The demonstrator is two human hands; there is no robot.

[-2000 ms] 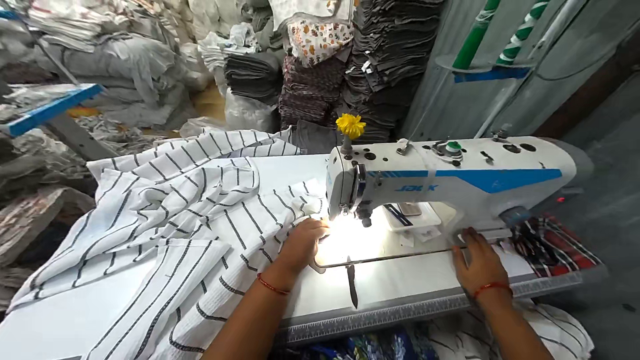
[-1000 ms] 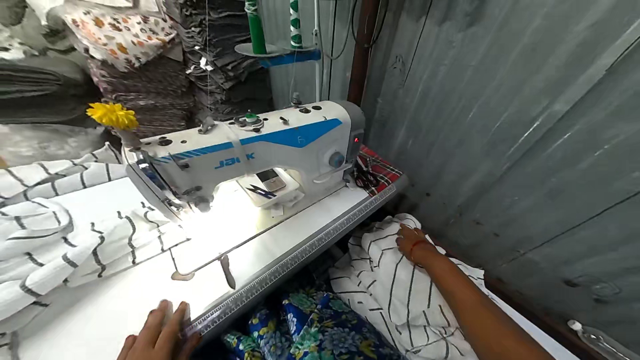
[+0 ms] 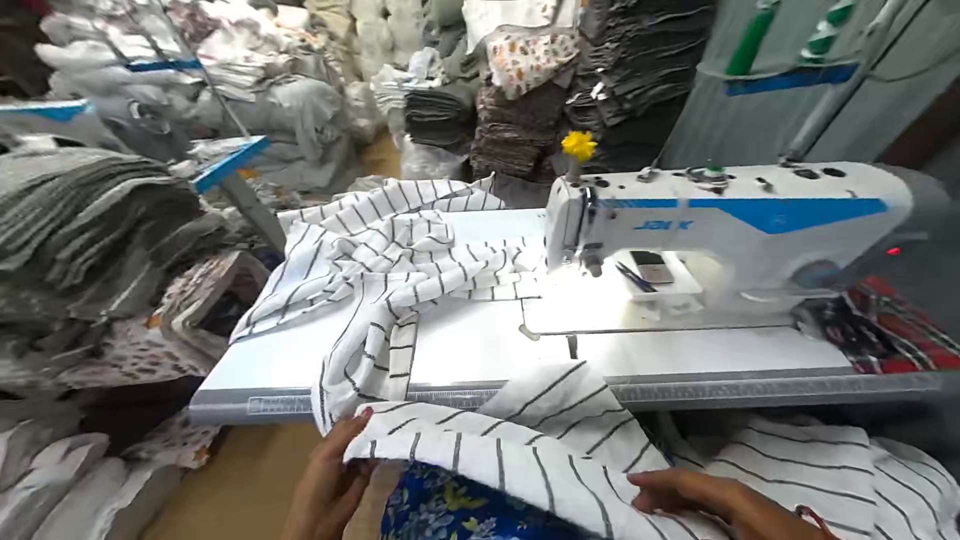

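A white fabric panel with dark stripes [image 3: 517, 457] stretches between my two hands in front of the table edge. My left hand [image 3: 337, 465] pinches its left end, and my right hand [image 3: 697, 491] grips it between thumb and fingers at the right. Behind it stands a white and blue Jack sewing machine [image 3: 720, 210], its lamp lit over the needle area. More striped fabric [image 3: 405, 262] lies crumpled on the white table to the machine's left, one part hanging over the front edge. Another striped heap [image 3: 817, 465] rests below the table at the right.
A ruler tape [image 3: 705, 391] runs along the table's front edge. Small dark-handled snips [image 3: 635, 277] lie beside the machine's arm. Red plaid cloth [image 3: 907, 322] is at the right end. Stacks of grey fabric [image 3: 97, 232] stand at the left, with more bundles behind.
Both hands now hold striped fabric before the table; one second ago my right hand was on the striped heap at the right and my left was by the table edge. The view has swung left.
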